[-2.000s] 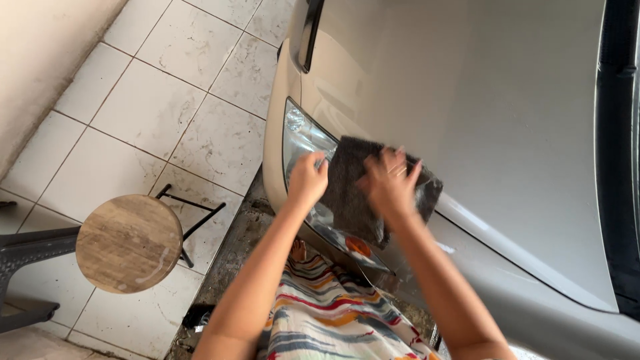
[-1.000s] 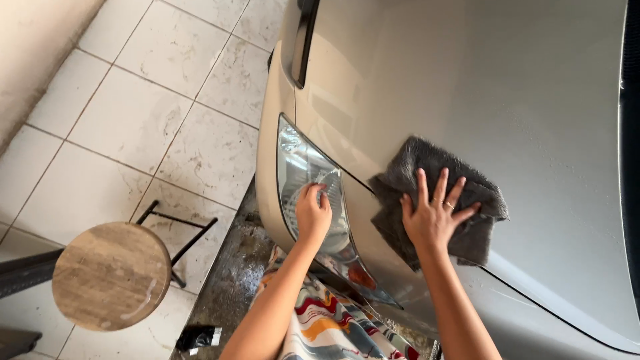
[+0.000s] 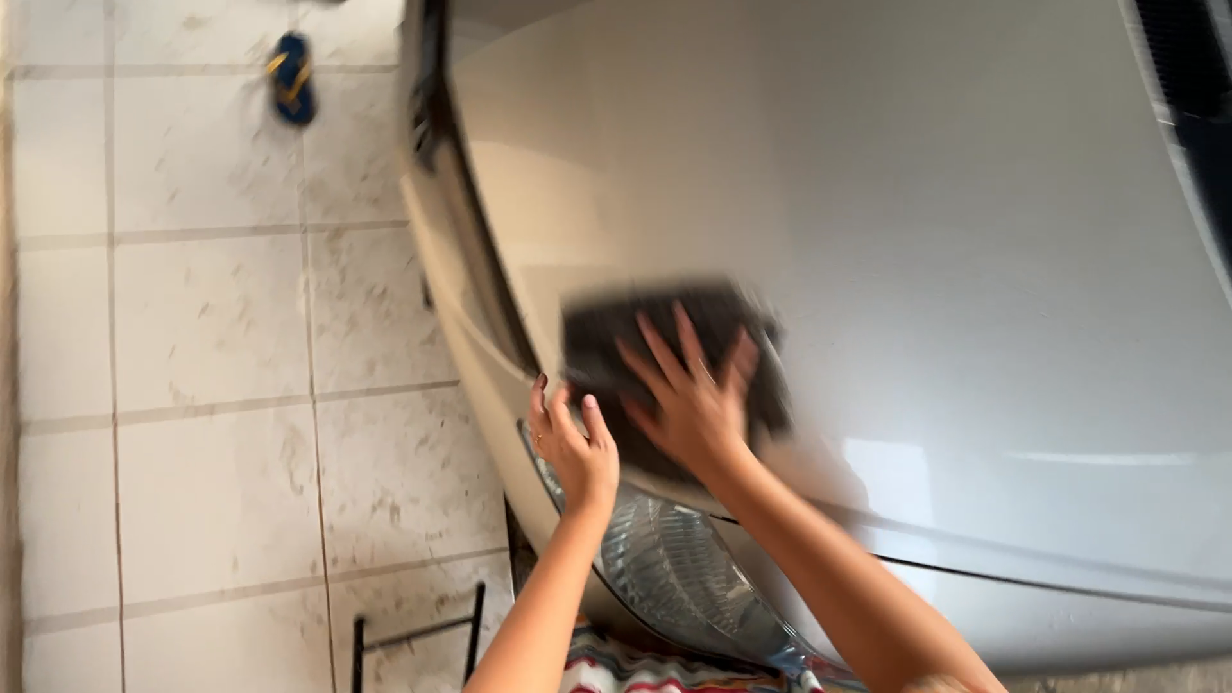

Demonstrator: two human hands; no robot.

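My right hand (image 3: 688, 395) lies flat, fingers spread, on a dark grey cloth (image 3: 606, 332), pressing it against the silver car hood (image 3: 885, 241) near its front corner. The cloth is blurred. To its left, my left hand (image 3: 577, 443) is raised with bent, parted fingers beside the cloth's lower left edge, above the upper end of the headlight (image 3: 674, 558); nothing shows in it. Whether its fingertips touch the car cannot be told. The headlight's clear ribbed lens lies below both hands, partly behind my left forearm.
White floor tiles (image 3: 212, 327) with dirt marks run along the left. A dark blue flip-flop with yellow straps (image 3: 293, 79) lies on them. The black metal legs of a stool (image 3: 419, 633) stand at the bottom. A dark grille (image 3: 433, 96) lines the car's front edge.
My right hand and the cloth have moved over the hood toward the grille. My left hand has left the headlight's middle for its upper end. The view has shifted; the stool's round seat is out of sight.
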